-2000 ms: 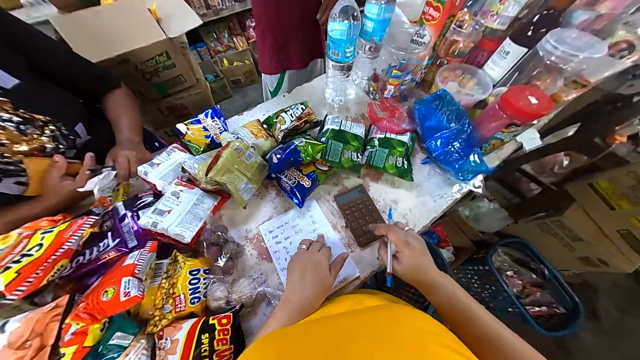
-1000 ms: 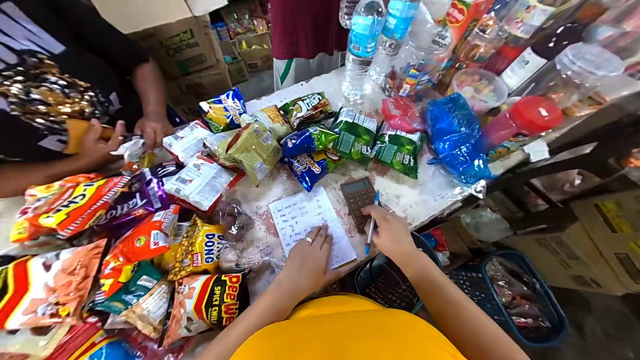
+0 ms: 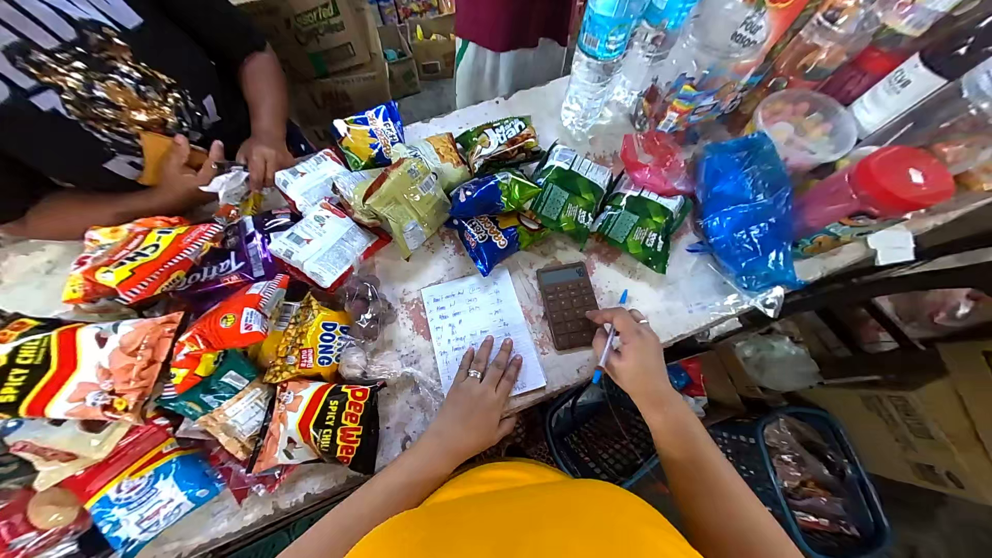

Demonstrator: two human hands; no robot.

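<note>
My left hand (image 3: 477, 395) lies flat, fingers apart, on the lower part of a handwritten sheet of paper (image 3: 473, 310) at the table's near edge. A blue-and-white pen (image 3: 611, 341) is held in my right hand (image 3: 628, 353), and a finger of that hand touches the lower right of a brown calculator (image 3: 566, 302). The calculator lies just right of the paper. Beyond them are green snack packs (image 3: 572, 190) and a blue snack pack (image 3: 492, 240). A yellow nut pack (image 3: 310, 341) and a black-and-orange snack pack (image 3: 322, 422) lie to the left.
Across the table (image 3: 418, 325) at the upper left, a person's hands (image 3: 263, 159) hold a small item. Water bottles (image 3: 601, 62), a blue plastic bag (image 3: 744, 209) and a red-lidded jar (image 3: 876, 190) stand or lie at the right. Plastic baskets (image 3: 821, 465) sit below the table edge.
My right hand stays by the calculator with the pen, and my left hand stays on the paper. The view has shifted somewhat.
</note>
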